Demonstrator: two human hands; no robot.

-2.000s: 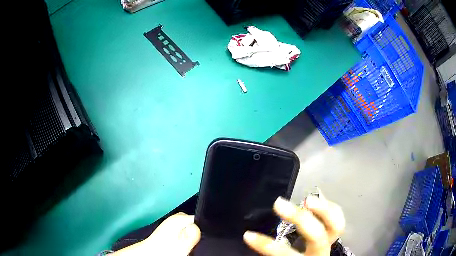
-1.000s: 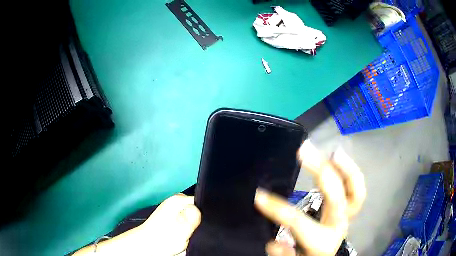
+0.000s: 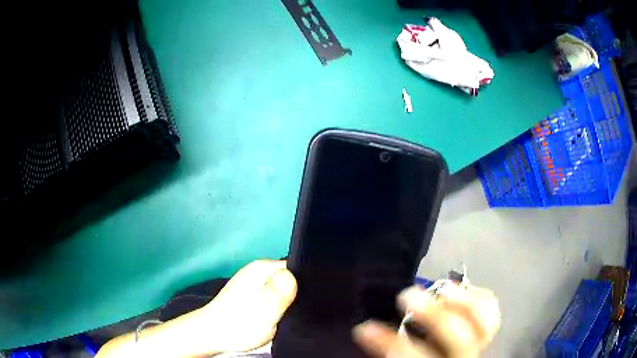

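Note:
A black smartphone (image 3: 367, 231) is held upright in front of me, its dark screen facing me. My left hand (image 3: 241, 308) grips its lower left edge, with the thumb along the side; the other fingers are hidden behind it. My right hand (image 3: 447, 321) is at the phone's lower right, blurred and cut off by the bottom edge. One finger is over the lower screen; whether it touches cannot be told. The right hand holds nothing visible.
On the green bench (image 3: 230, 126) lie a black end plate (image 3: 318, 31), a small pale piece (image 3: 407, 101) and a crumpled white cloth with red marks (image 3: 443, 56). A black ribbed housing stack (image 3: 105, 105) stands left. Blue crates (image 3: 573, 154) stand right, beyond the bench edge.
The bench things have shifted right in view. The phone sits higher in view than at first. My right hand has moved over the screen and is lower than one second ago. My left hand keeps its grip.

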